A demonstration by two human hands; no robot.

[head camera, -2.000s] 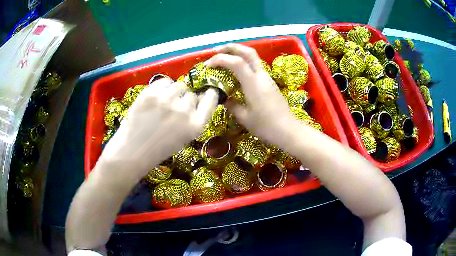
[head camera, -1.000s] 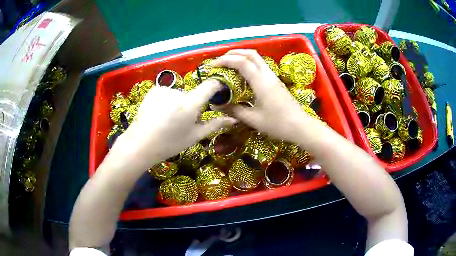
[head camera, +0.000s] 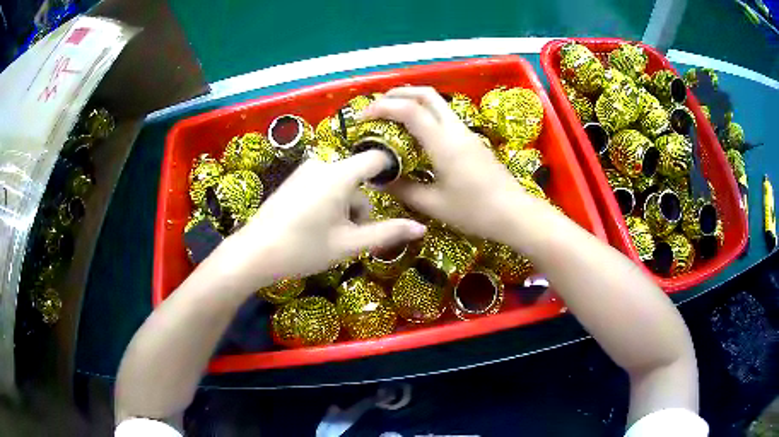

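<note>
My right hand holds a gold mesh grille above the large red tray, its open neck turned towards my left hand. My left hand has its index finger in the dark neck opening, with the thumb held apart below. Dark material shows inside the neck, but the fingertip is hidden. Many loose gold grilles lie under and around both hands in the tray. A dark foam piece lies at the tray's left side.
A small red basket heaped with grilles stands against the tray's right side. A tipped carton with grilles is at the left. A yellow pen-like cylinder lies at far right. A green belt with pale edging runs behind.
My left hand has turned and opened, its thumb moving down away from the grille, while the index finger stays at the neck. My right hand keeps hold. The view has shifted slightly.
</note>
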